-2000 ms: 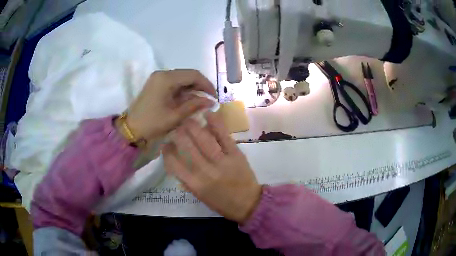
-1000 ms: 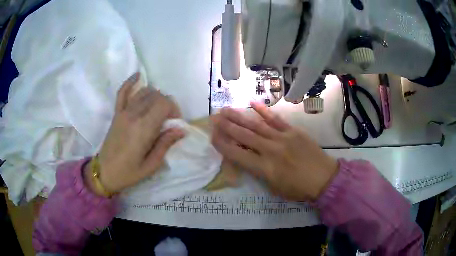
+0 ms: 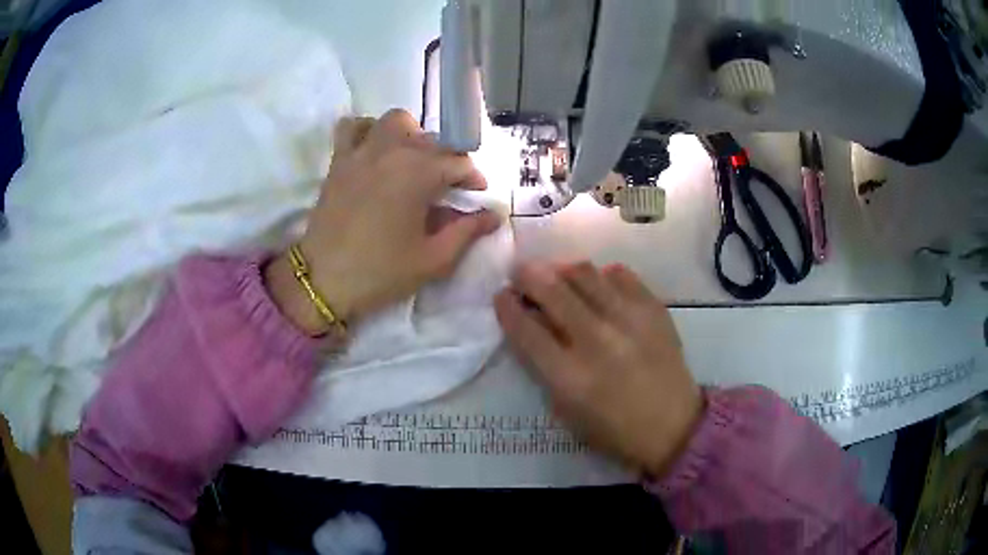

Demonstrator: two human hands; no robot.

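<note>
A large white garment piece (image 3: 195, 141) lies heaped on the left of the table and runs under both hands. My left hand (image 3: 401, 211) pinches a fold of the white cloth between thumb and fingers, just left of the lit presser foot (image 3: 544, 163). My right hand (image 3: 601, 358) is at the cloth's right edge, below the needle area, its fingers bent and slightly blurred; whether it grips the cloth is hidden. The white sewing machine head (image 3: 672, 87) stands over the lit needle plate.
Black-handled scissors (image 3: 758, 222) and pink snips (image 3: 815, 201) lie right of the needle. The lamp tube (image 3: 460, 81) hangs left of it. A printed ruler (image 3: 477, 434) runs along the table's front edge. A white round thing (image 3: 349, 534) shows below the edge.
The left hand has moved right and up with the cloth towards the needle area. The right hand has moved slightly down. The tan piece seen under the hands earlier no longer shows.
</note>
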